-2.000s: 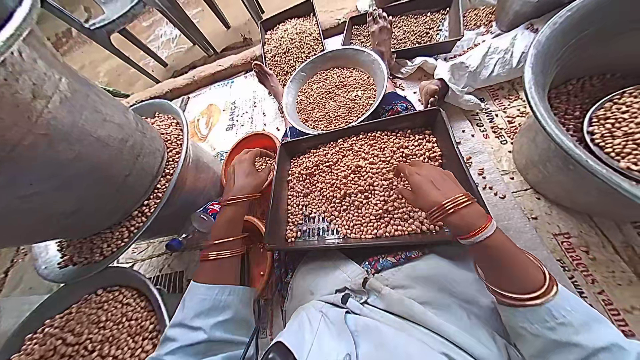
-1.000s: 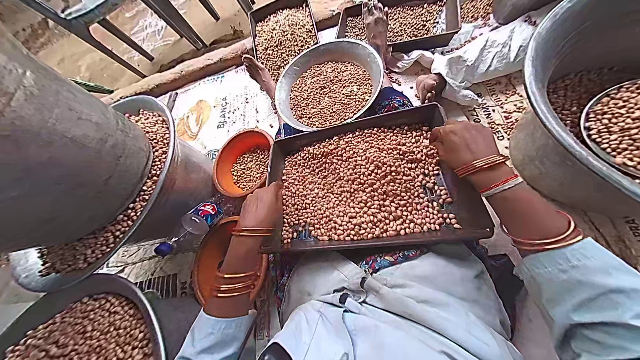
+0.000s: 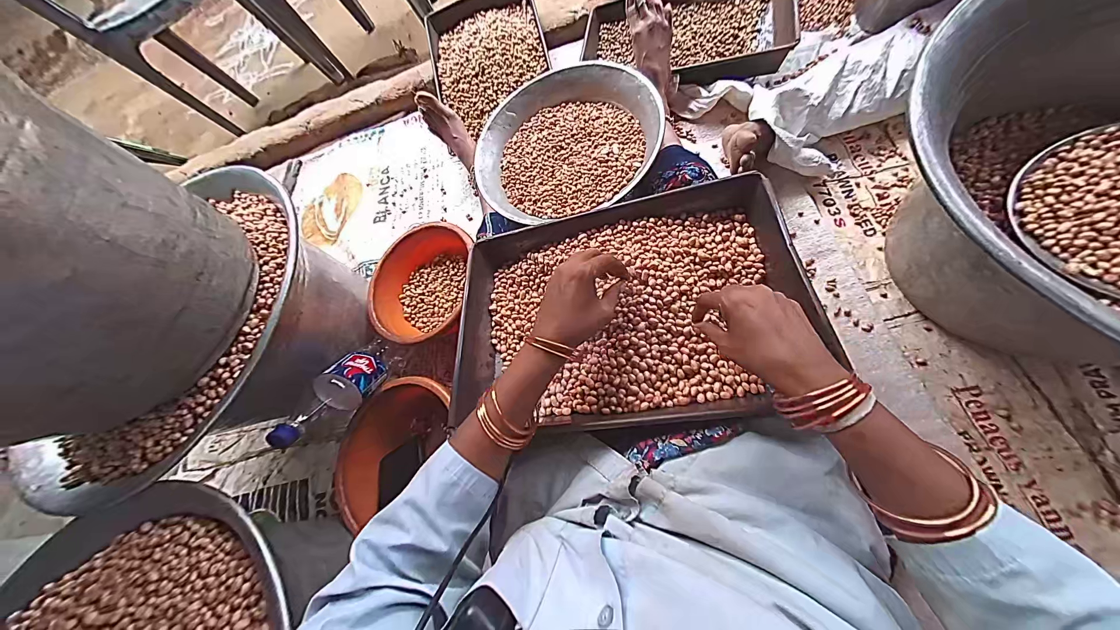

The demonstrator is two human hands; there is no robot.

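A dark metal tray lies across my lap, spread with reddish-brown nuts or beans. Over its left-middle part is my left hand, thumb and forefinger curled near each other; whether a nut is between them cannot be told. My right hand hovers over the right side of the nuts, fingers bent down, its fingertips partly hidden. Beyond the tray's far edge stands a round metal basin of smaller nuts. An orange bowl with some nuts is left of the tray.
A second orange bowl holds a dark object, beside a plastic bottle. Large metal vessels with nuts stand left and right. Two more trays lie beyond, near a person's foot and white sacking.
One second ago both hands were at the tray's sides; now they are over the nuts. The nuts, which had left bare patches at the tray's right, now cover more of that side.
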